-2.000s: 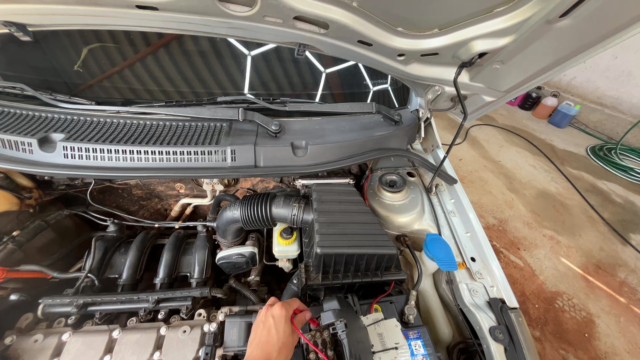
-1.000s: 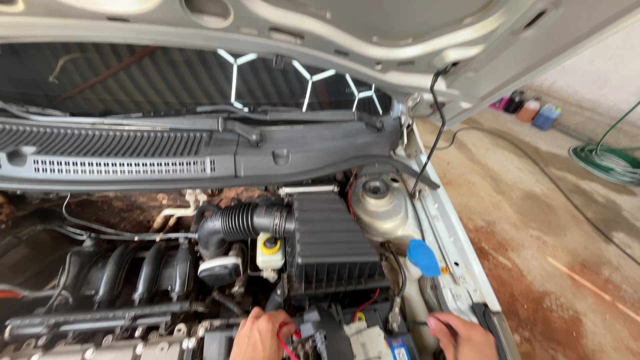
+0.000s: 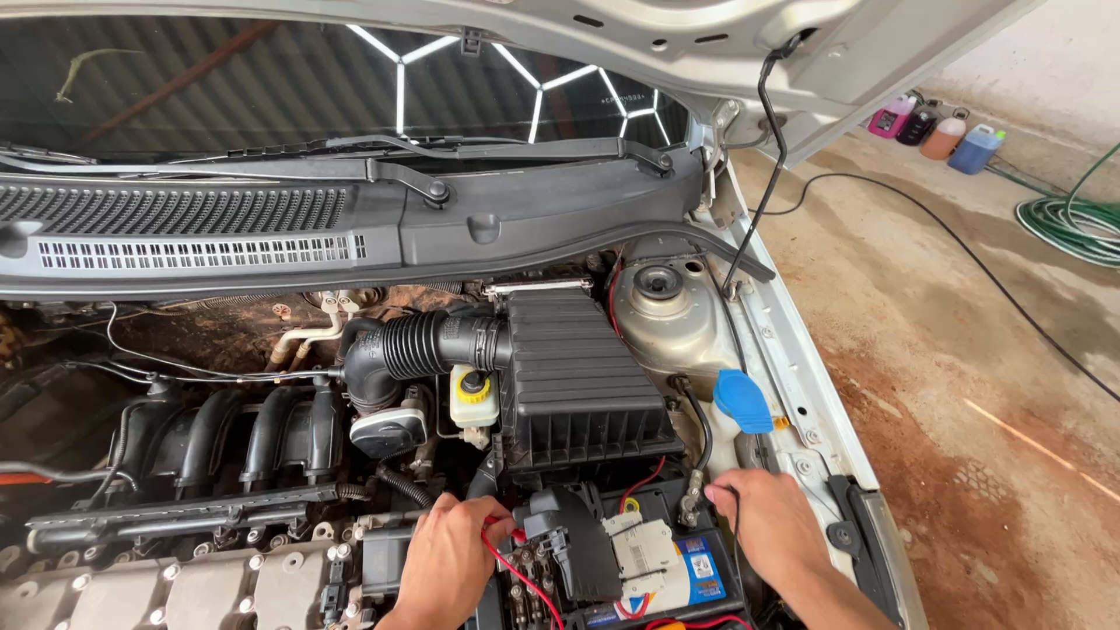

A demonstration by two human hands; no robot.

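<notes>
My left hand [image 3: 453, 558] pinches a red test lead [image 3: 516, 564], its tip end over the fuse and terminal block [image 3: 529, 582] left of the car battery [image 3: 700, 560]. A black plastic cover [image 3: 569, 538] stands raised beside that block. At the battery's right side, my right hand [image 3: 770, 516] holds a thin black lead [image 3: 737, 521], close to the battery terminal clamp [image 3: 693, 503]; whether its tip touches the clamp is hidden. White circuit breakers [image 3: 643, 556] are tied on top of the battery, with red wires around them.
The black air filter box [image 3: 586, 376] and brake fluid reservoir [image 3: 474, 394] sit behind the hands. A blue washer cap [image 3: 742, 401] is beside the strut tower [image 3: 665, 315]. The prop rod [image 3: 761, 166] meets the raised hood [image 3: 560, 26]. Bottles [image 3: 945, 136] and a green hose [image 3: 1076, 219] lie beyond.
My right hand, outside the view two seconds ago, has come in from the right and now is by the battery terminal clamp. My left hand stays at the terminal block with the red lead.
</notes>
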